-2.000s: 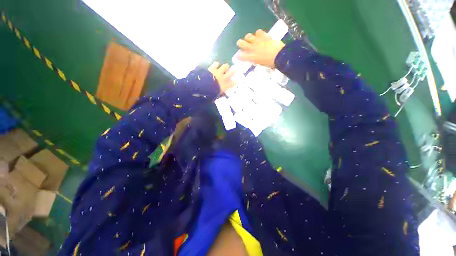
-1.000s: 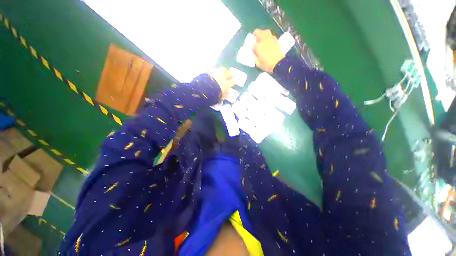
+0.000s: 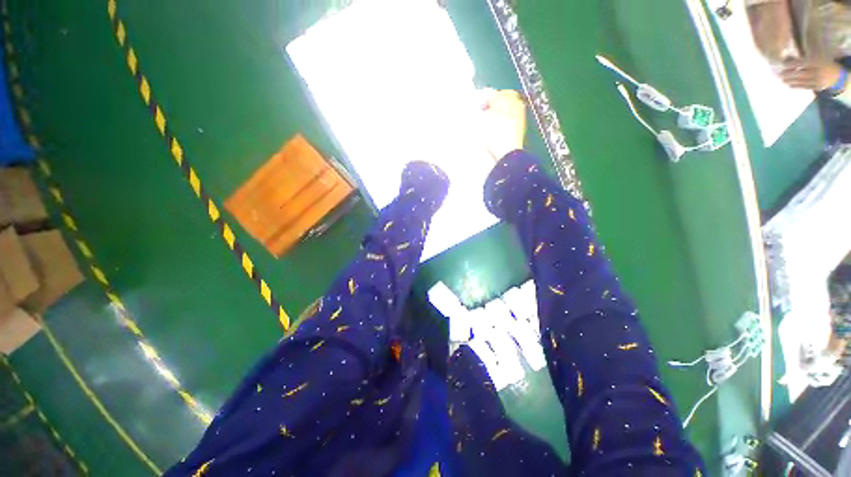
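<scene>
A large white sheet lies in front of me on the green bench, overexposed so that nothing on it shows clearly. My right hand is over its right edge, washed out by the glare; I cannot tell whether it holds anything. My left hand is not visible; its sleeve ends over the sheet, where glare or the cuff hides it. A loose group of small white housings lies on the bench nearer to me, between my forearms, partly covered by my right sleeve.
A brown square stool stands left of the bench. White cable leads lie on the green surface to the right. Another person's hand shows at the top right. Cardboard cartons are at the far left.
My view has shifted, and both arms now reach forward over the white sheet. The housings group now lies behind my hands, which were at it before.
</scene>
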